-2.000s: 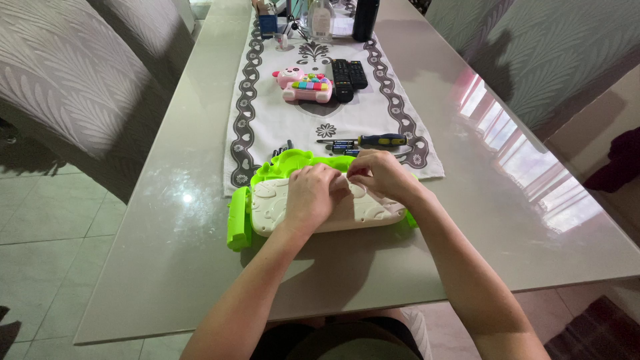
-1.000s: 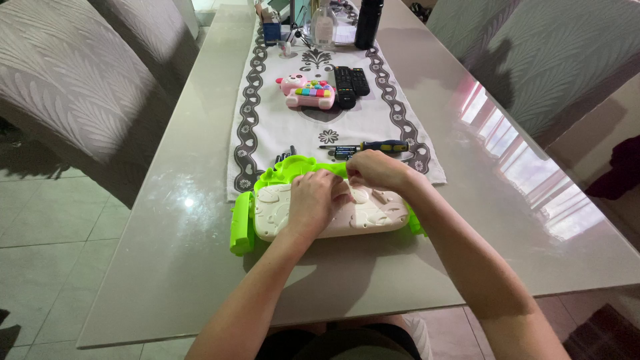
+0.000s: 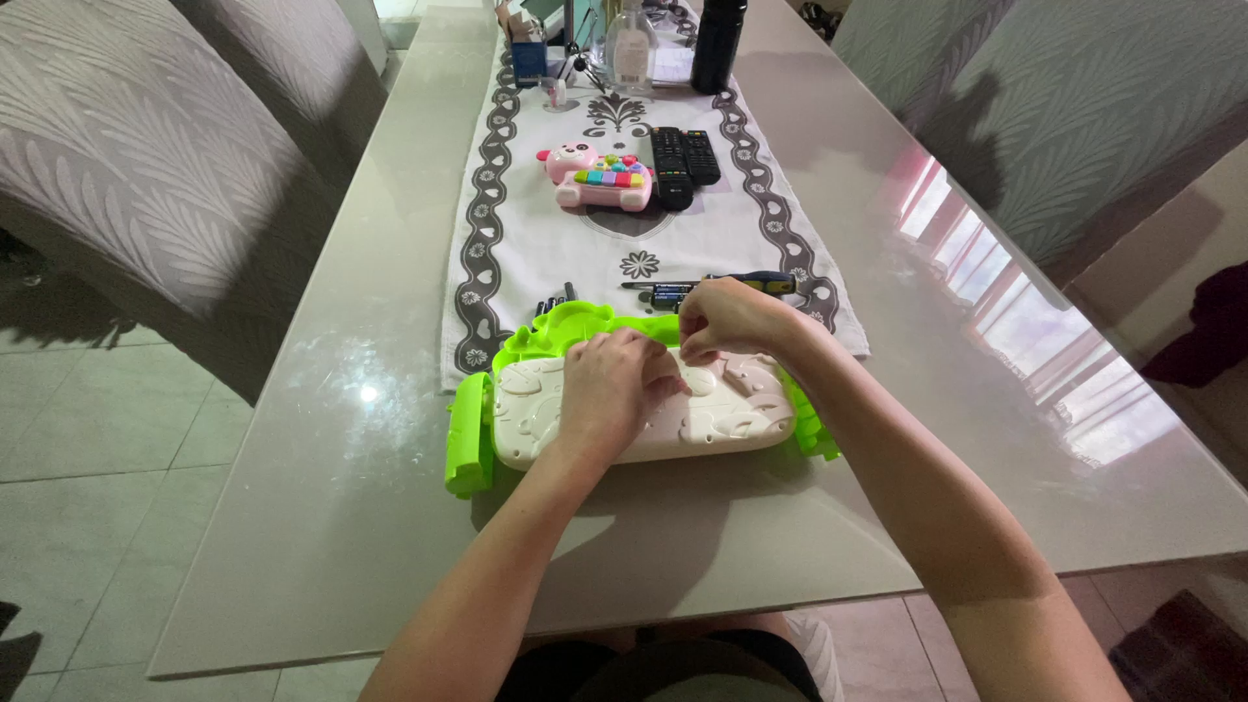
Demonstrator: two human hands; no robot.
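Note:
A white and lime-green plastic toy (image 3: pixel 741 414) lies at the near end of the table runner, its moulded white face up and green parts at its far edge and both ends. My left hand (image 3: pixel 616 390) rests on the middle of the white face with its fingers curled; whether it grips anything is hidden. My right hand (image 3: pixel 726 317) is bent over the toy's far edge, fingertips pointing down and close together; what is between them cannot be seen. Just beyond it lie a screwdriver (image 3: pixel 775 283) with a dark blue and yellow handle and some batteries (image 3: pixel 671 294).
Small dark items (image 3: pixel 554 300) lie behind the toy. Farther along the runner (image 3: pixel 624 239) are a pink animal-shaped toy keyboard (image 3: pixel 603 185) and two remote controls (image 3: pixel 673 168). A clear bottle (image 3: pixel 632 49), a black bottle (image 3: pixel 719 44) and a small tripod (image 3: pixel 580 66) stand at the far end.

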